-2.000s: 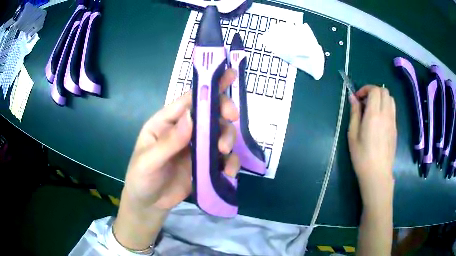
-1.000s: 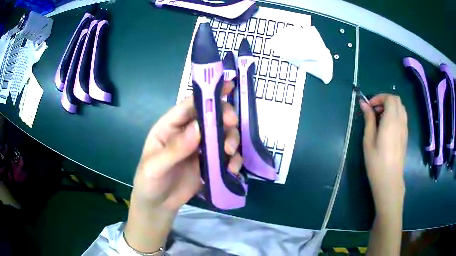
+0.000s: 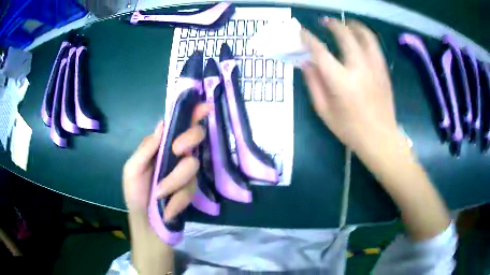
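Note:
My left hand is closed around a purple-and-black pen, held tilted with its black tip up. Several more such pens lie side by side just right of it, partly on the printed sheet; the leftmost is partly hidden by my fingers. My right hand is blurred, above the bench, with its thumb side at the edge of the crumpled white cloth. Whether its fingers grip the cloth cannot be told. The knife does not show.
A row of pens lies at left and another at right. One pen lies crosswise at the top. Loose papers are at the far left, a blue bin at the upper left. A pale seam crosses the bench.
My right hand has moved left and up from the small blade it held near the seam to the cloth. My left hand has lowered and turned the pen, so its black side shows.

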